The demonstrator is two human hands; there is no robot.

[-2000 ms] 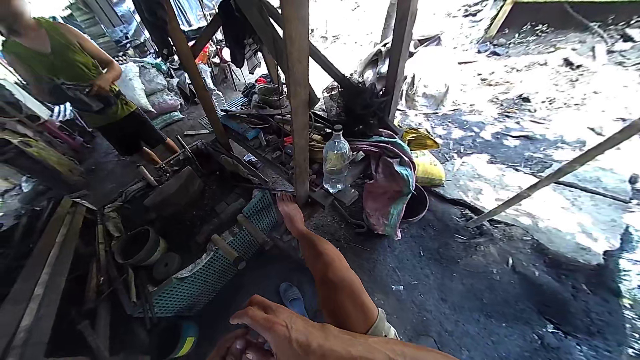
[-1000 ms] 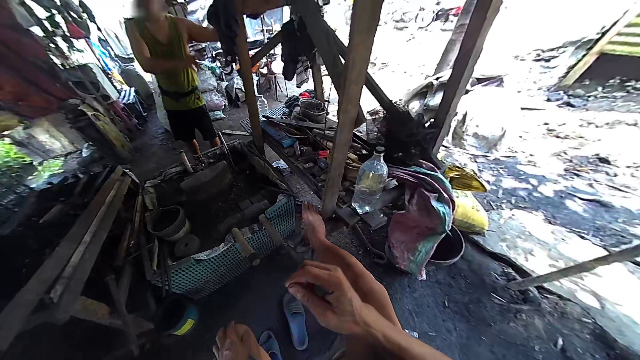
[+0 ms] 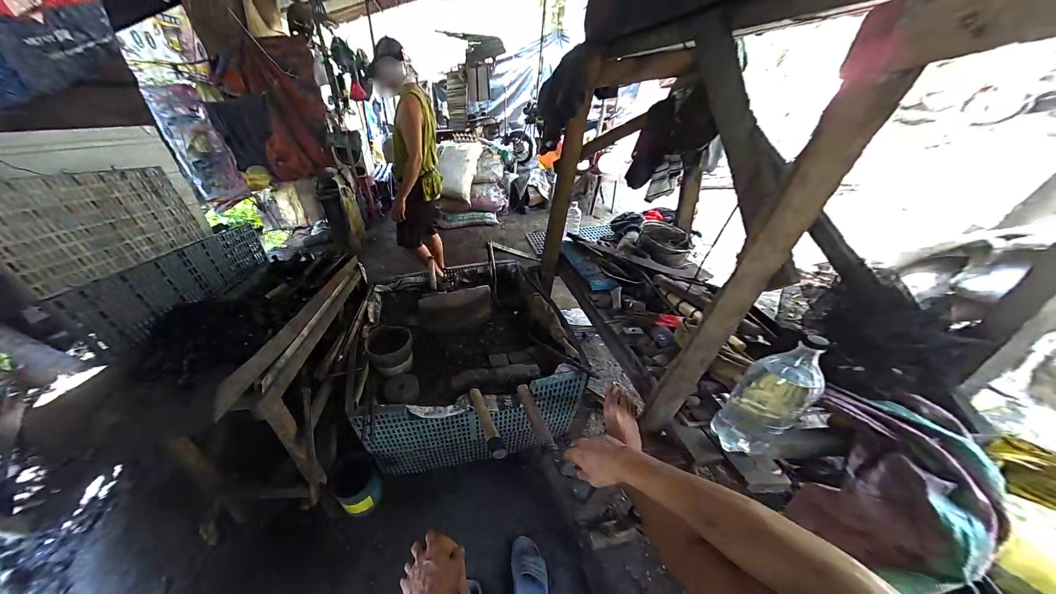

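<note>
My right hand reaches forward at lower centre, fingers bent downward, beside my bare foot. It is near the lower end of a wooden handle; whether it grips anything is hidden. A second wooden handle leans over the edge of a green perforated plastic crate wall. My left hand is low in view at the bottom edge, its fingers curled, with nothing visible in them. Right of it lies a blue-grey slipper. Behind the crate wall, a bucket stands in a dark, soot-covered bed.
A slanted wooden post rises to my right, beside a large clear plastic bottle and cloth sacking. A rough wooden stand is at left. Beyond the bed, a person stands near stacked sacks.
My right hand has moved forward from near my body to beside my bare foot. The other person has turned sideways. The view has swung left and up.
</note>
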